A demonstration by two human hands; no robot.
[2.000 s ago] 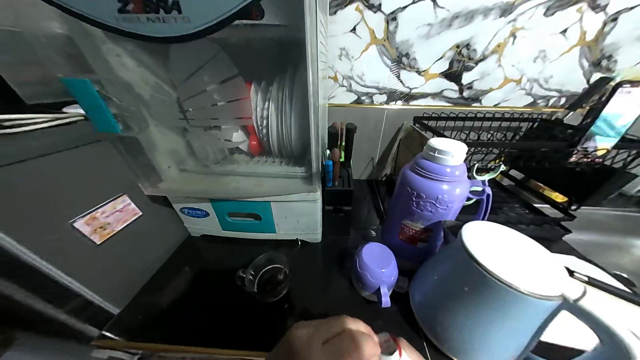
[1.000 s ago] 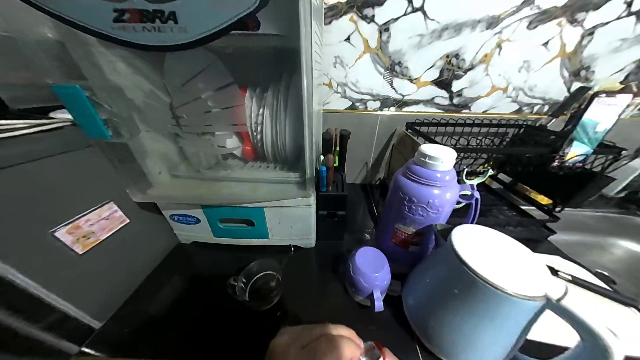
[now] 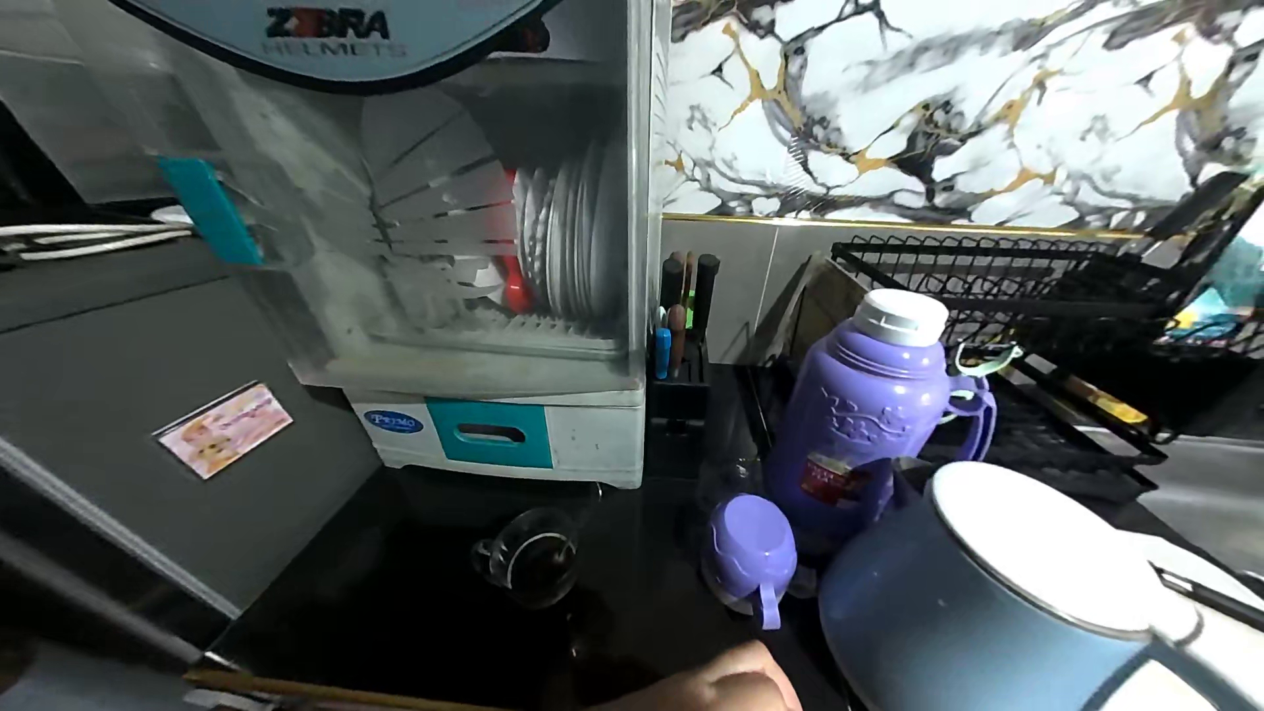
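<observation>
At the bottom edge, my left hand (image 3: pixel 726 683) shows only in part, its fingers curled; whether it holds anything is hidden. It is nearest to a purple cup with a handle (image 3: pixel 752 553), which stands just above it on the glossy black counter. Behind that cup stands a purple vacuum flask (image 3: pixel 859 415) with a white cap (image 3: pixel 901 316). A large blue-grey pitcher with a white lid (image 3: pixel 918 602) is to the right of my hand. A clear glass mug (image 3: pixel 538 560) with dark contents or a dark reflection is up and to the left. My right hand is out of view.
A plastic dish cabinet (image 3: pixel 592 434) with plates behind its clear door stands at the back left. Beside it is a black utensil holder (image 3: pixel 679 400). A black wire rack (image 3: pixel 948 267) and a metal sink (image 3: pixel 1210 494) are at the right. A wooden edge (image 3: pixel 326 688) crosses the bottom left.
The small white and red thing beside my left hand in the earlier frames is out of sight. The fingertips at its right have also left the view.
</observation>
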